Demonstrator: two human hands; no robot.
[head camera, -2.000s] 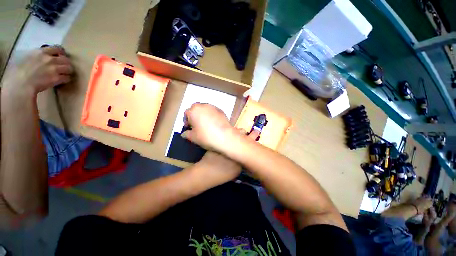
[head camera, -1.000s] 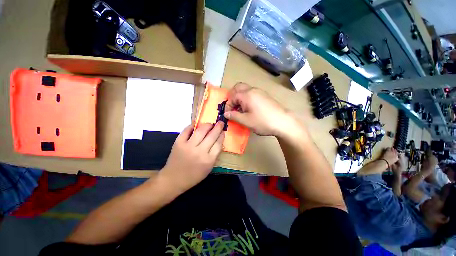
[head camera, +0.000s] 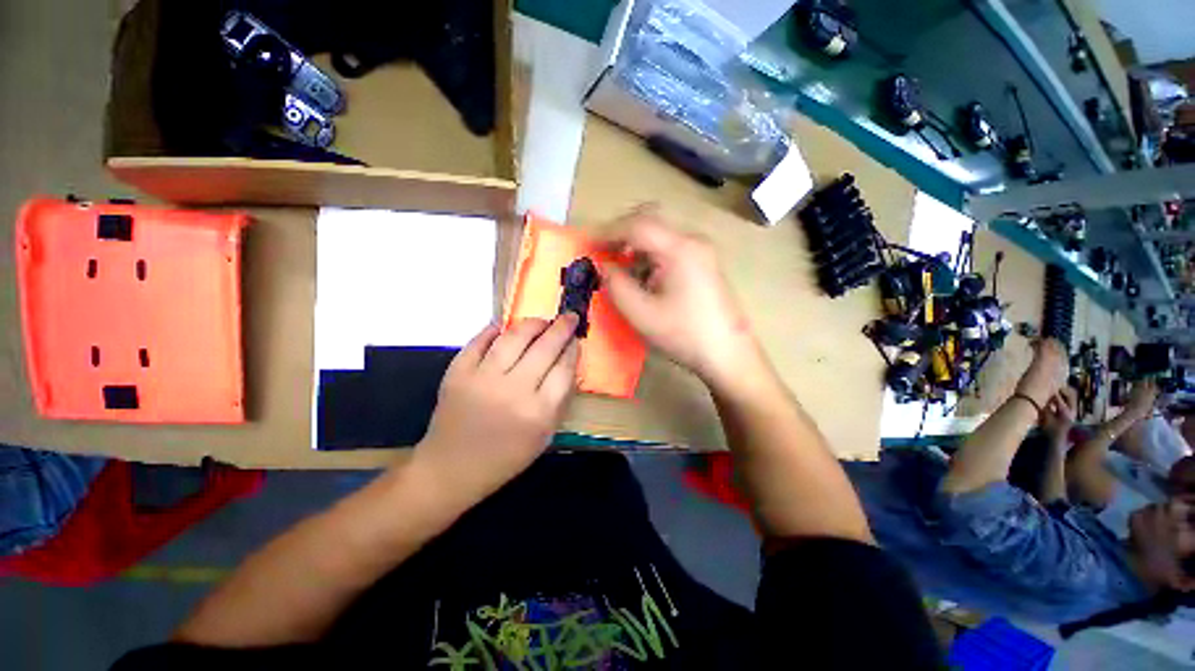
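A black part-built unit (head camera: 579, 291) lies upright in the picture over the nearer orange fixture tray (head camera: 613, 344). My left hand (head camera: 505, 393) has its fingertips on the lower end of the unit and holds it against the tray. My right hand (head camera: 675, 291) is just right of the unit's upper end, blurred, with thumb and fingers bent close together. Whether a small part is between those fingertips cannot be told. Black stepped adhesive pads (head camera: 393, 400) lie on a white backing sheet (head camera: 406, 275) left of the tray.
A brown carton (head camera: 315, 181) with black housings stands behind. A second orange tray (head camera: 138, 308) is at far left. A white parts box (head camera: 611, 81) holds clear bags. Black ribbed units (head camera: 841, 236) and a tangled motor-and-lead pile (head camera: 933, 328) lie right. People sit at far right.
My hands were crossed over the backing sheet two seconds ago, then came to the unit on the tray. Since one second ago, my right hand has drawn slightly right, off the unit.
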